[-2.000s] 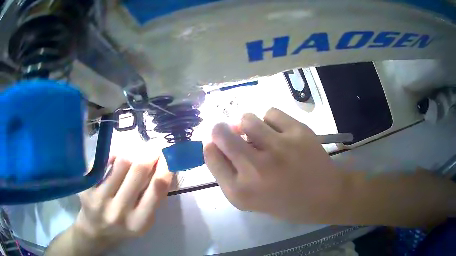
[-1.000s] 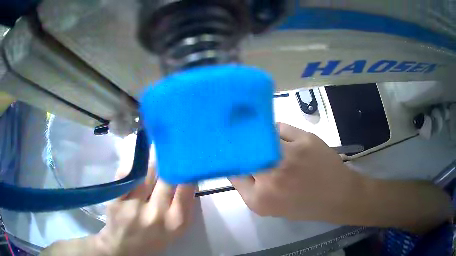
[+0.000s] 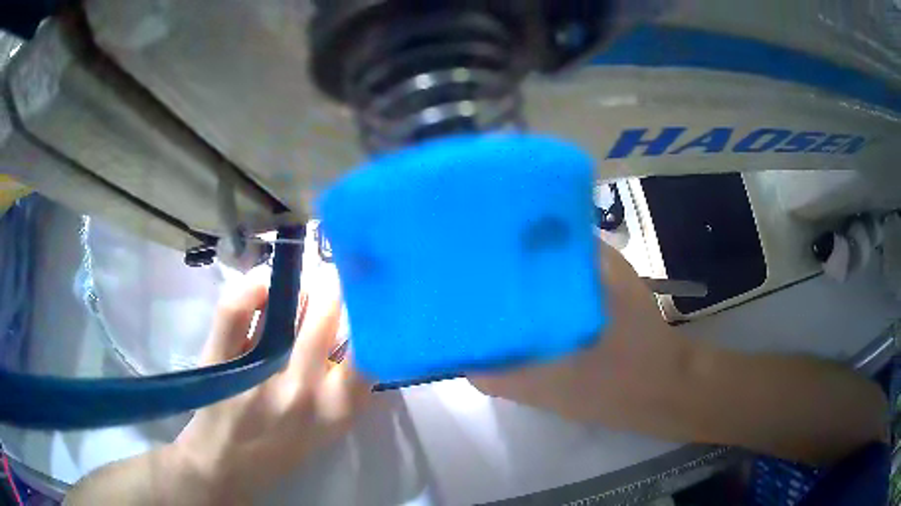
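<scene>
The cream-white machine head (image 3: 553, 119) with HAOSEN lettering crosses the top. Its large blue knob (image 3: 464, 257) blocks the centre of the view, including the needle area. My left hand (image 3: 267, 410) lies palm down behind the blue curved bar (image 3: 282, 306), its fingertips at the bright machine bed; whether they grip anything is unclear. A round whitish fabric piece (image 3: 133, 296) with a pale, frayed-looking edge lies left of these fingers. My right hand (image 3: 583, 390) is partly hidden by the knob, fingertips out of sight. A thin grey metal rod (image 3: 680, 288) sticks out from it toward the right.
A black panel (image 3: 706, 237) sits on the machine bed at right, with a dark round part (image 3: 825, 244) beyond it. A ruled strip (image 3: 632, 476) runs along the table's front edge. Blue patterned material (image 3: 790, 479) shows at lower right.
The view has shifted, so the large blue knob now covers the centre and most of my right hand. The round fabric at left has come into view. My left fingers are spread wider behind the bar.
</scene>
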